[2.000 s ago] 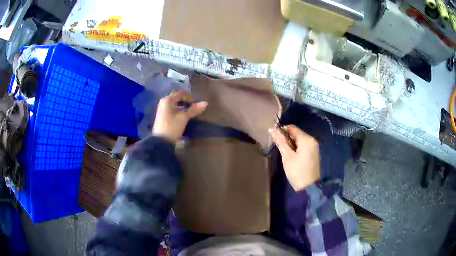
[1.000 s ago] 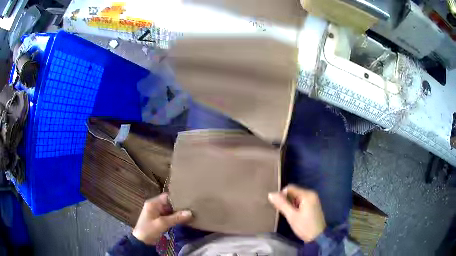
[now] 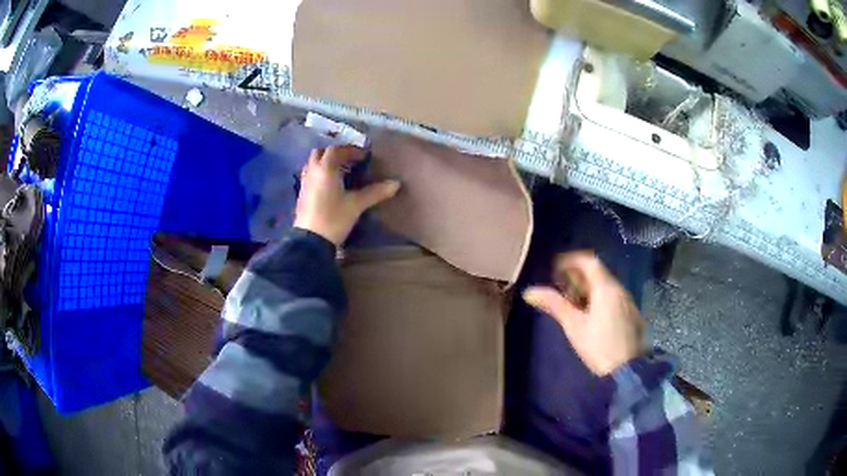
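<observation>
A flat brown fabric panel lies on my lap. Another brown panel with a curved lower edge spans from below the table edge to the lap panel's top. My left hand is at its left side, thumb apart from the fingers and its tip over the fabric. My right hand is right of the panels, off them, slightly blurred. A dark spot shows between its thumb and fingers; I cannot tell whether it is a tool. A third panel lies flat on the white table.
A blue crate stands at the left, grey-brown pieces on its rim. A layered panel stack is beside it. A crumpled clear bag is near my left hand. The measuring-tape edge and machine plate are at the right.
Both hands have left the lap panel's lower part and moved up, the left to the upper panel's left side. The panel that bridged table and lap no longer does; one lies flat on the table.
</observation>
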